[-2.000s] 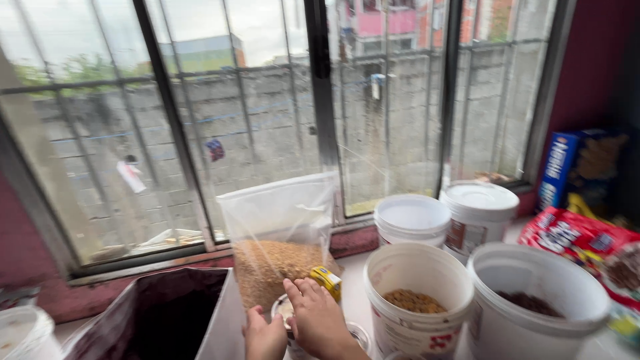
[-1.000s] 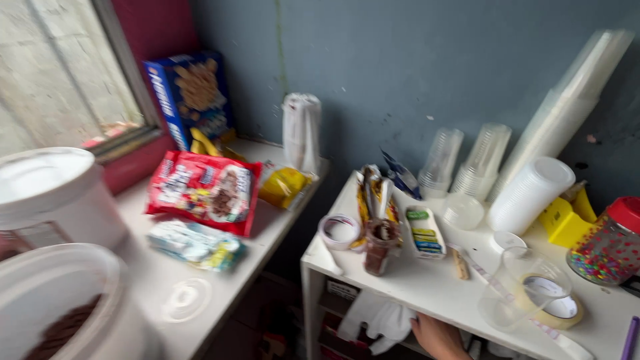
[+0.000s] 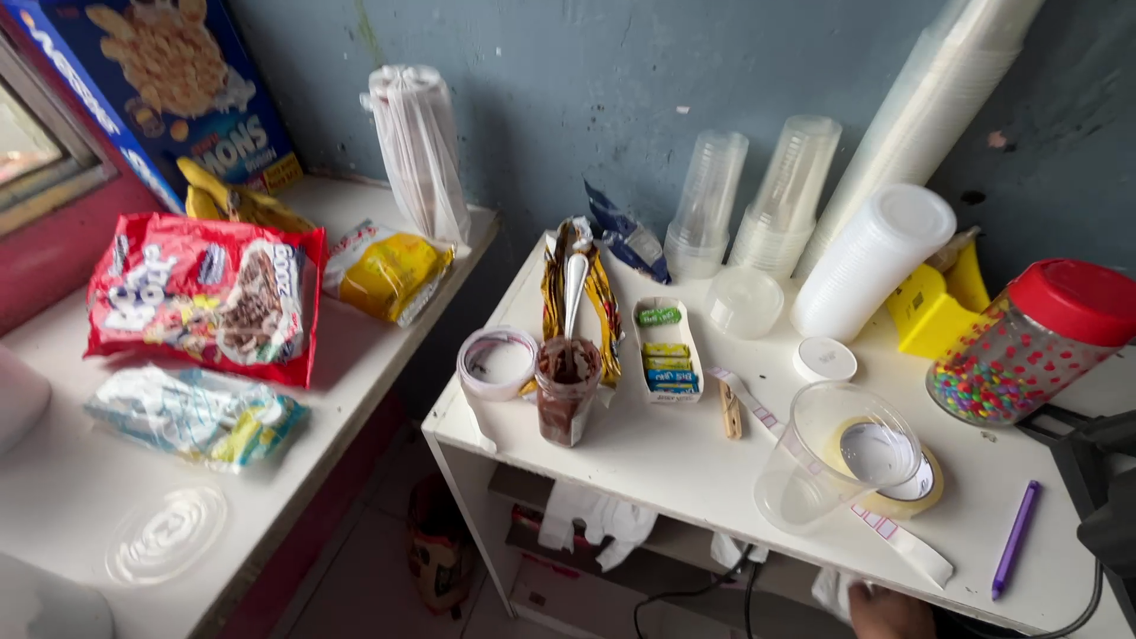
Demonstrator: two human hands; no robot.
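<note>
In the head view, my right hand shows only in part at the bottom right edge, low beneath the white tabletop. White plastic lies against its fingers; whether they grip it cannot be told. My left hand is out of view. Above the hand, on the tabletop, a clear plastic cup leans over a roll of clear tape, and a purple pen lies to the right. Farther left stands a jar of chocolate spread with a spoon in it.
Stacked clear cups, white lids or tubs, a red-lided candy jar and a small box of sachets stand on this table. A red cereal bag lies on the left counter. Black cables hang below the tabletop.
The view has swung right from the window to the side table. Two seconds ago both hands were by a bag of grain-like food; now only the right shows, under the tabletop.
</note>
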